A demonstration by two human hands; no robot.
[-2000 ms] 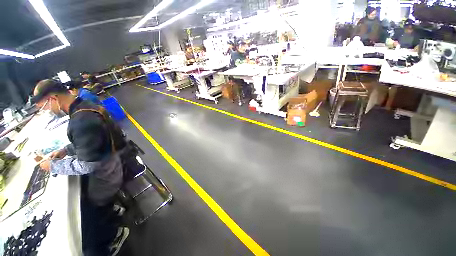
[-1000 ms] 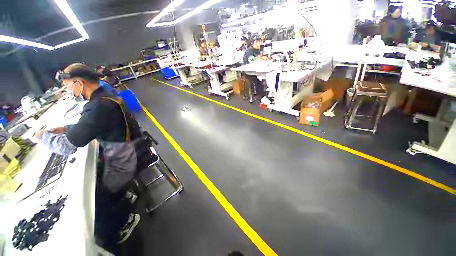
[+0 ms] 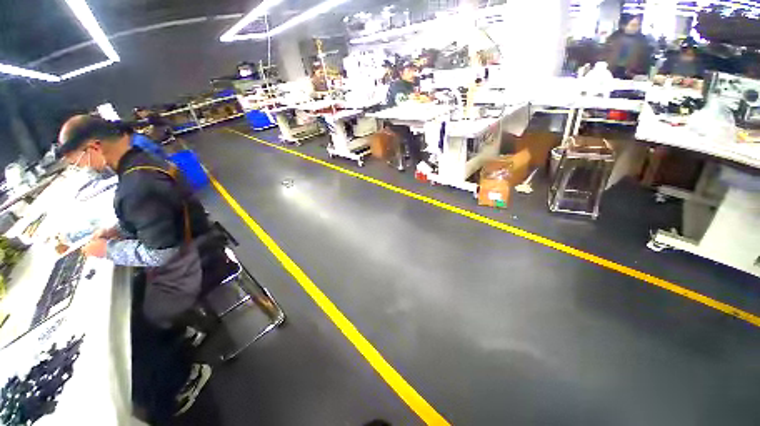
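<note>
Neither my left hand nor my right hand is in view. A pile of small black tabs (image 3: 42,384) with light spots lies on the long white table (image 3: 102,354) at the lower left. Behind the pile, a dark rectangular sheet with rows of strips (image 3: 58,287) lies on the same table. A small dark rounded thing shows at the bottom edge; I cannot tell what it is.
A person (image 3: 158,212) in dark clothes bends over the table at left, beside a metal-framed chair (image 3: 250,304). Yellow lines (image 3: 312,291) cross the dark floor. Across the aisle stand sewing tables, an open cardboard box (image 3: 496,185), a metal-framed stool (image 3: 581,179) and seated people.
The view has swung left and back since one second ago, so the scene sits further left again. The person at the table is bent lower, hands nearer the table edge.
</note>
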